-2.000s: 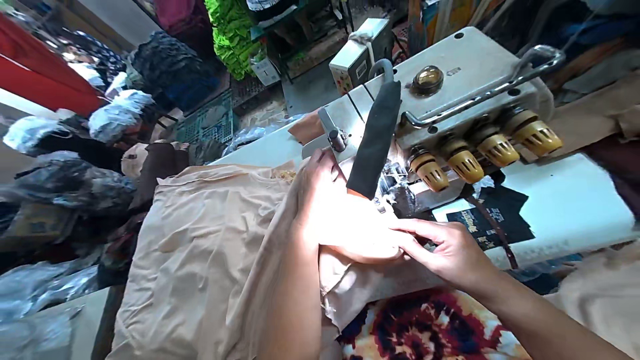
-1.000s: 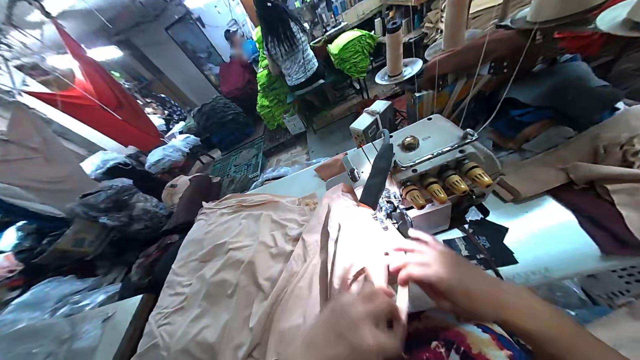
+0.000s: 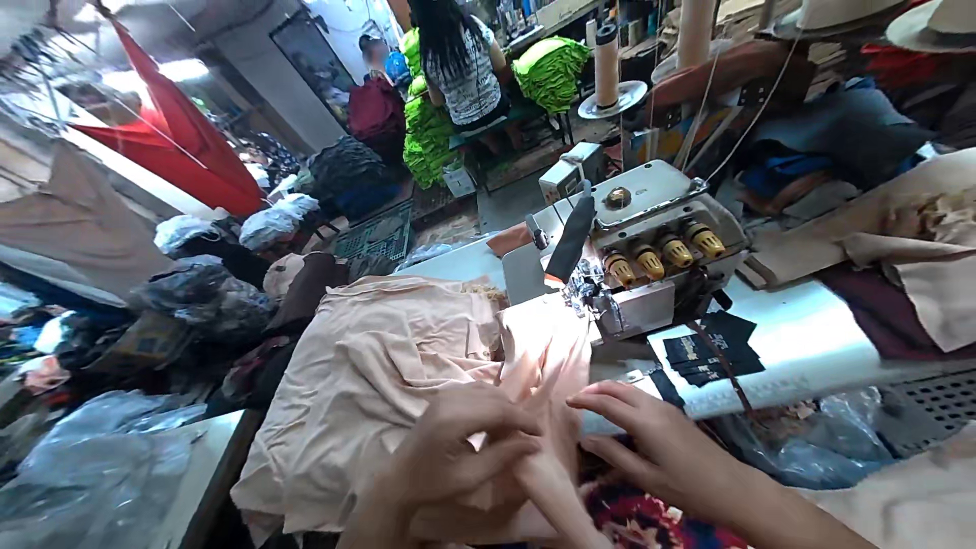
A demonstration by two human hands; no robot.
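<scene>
An overlock sewing machine [image 3: 648,236] with several yellow tension dials stands on a white table. Peach knit fabric [image 3: 381,366] spreads over the table to its left, and one strip of it runs up to the lit presser foot area. My left hand [image 3: 457,442] is on this fabric below the machine, thumb and fingers pinching a fold, somewhat blurred. Just right of the strip is my right hand [image 3: 640,435], its fingers apart and the fingertips near the fabric's edge; nothing shows in its grasp. A black sleeve-like lamp neck [image 3: 572,240] leans over the needle area.
Black labels [image 3: 713,347] lie on the table right of the machine. Behind stand a thread cone [image 3: 607,72] and bright green fabric stacks [image 3: 550,72]. A person [image 3: 465,69] sits farther back. Plastic-wrapped bundles [image 3: 206,293] crowd the left side.
Both hands have moved away from the needle area toward me. My right hand, on the fabric's edge two seconds ago, is now apart from it. The view has tilted up.
</scene>
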